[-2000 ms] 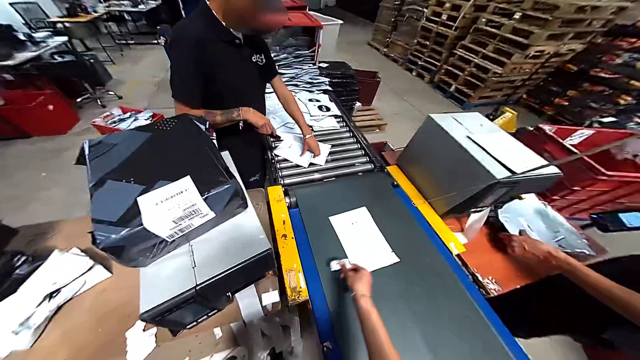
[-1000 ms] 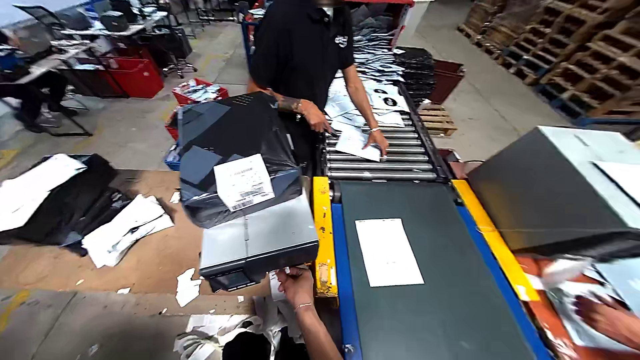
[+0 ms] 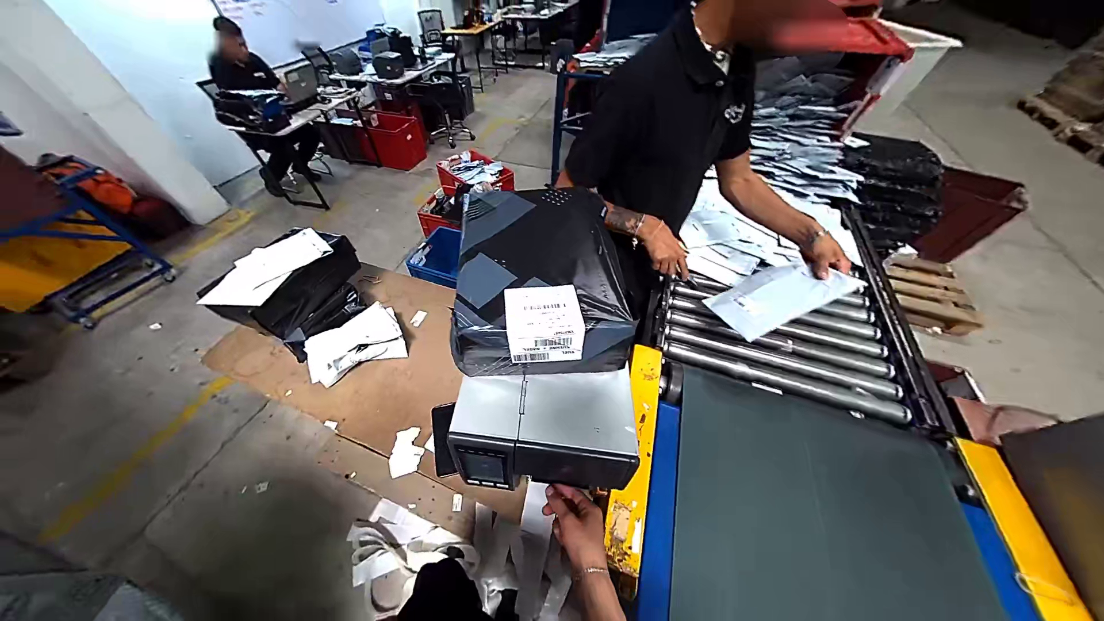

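Observation:
My left hand (image 3: 576, 522) reaches up to the lower front of a grey and black label printer (image 3: 573, 418), its fingertips at the outlet beside a strip of white backing paper (image 3: 535, 517). Whether the fingers pinch a label is not clear. My right hand is out of view. A black plastic-wrapped package (image 3: 539, 241) with a white label (image 3: 544, 323) rests on top of the printer. To the right of my left hand runs a dark green conveyor belt (image 3: 802, 509). Beyond it, a co-worker's hand holds a white mailing envelope (image 3: 772, 297) over the metal rollers (image 3: 785, 371).
A co-worker (image 3: 668, 121) stands behind the rollers, near piled envelopes (image 3: 798, 155). Yellow guard rails (image 3: 636, 457) edge the belt. Left are a cardboard sheet (image 3: 405, 328), black packages (image 3: 332, 263) and loose papers (image 3: 358, 345). Paper strips hang below the printer. Another person sits at a far desk.
My left hand has moved from the white envelope on the belt to the printer's front. That envelope no longer shows on the belt. My right hand has left view. The view has swung left.

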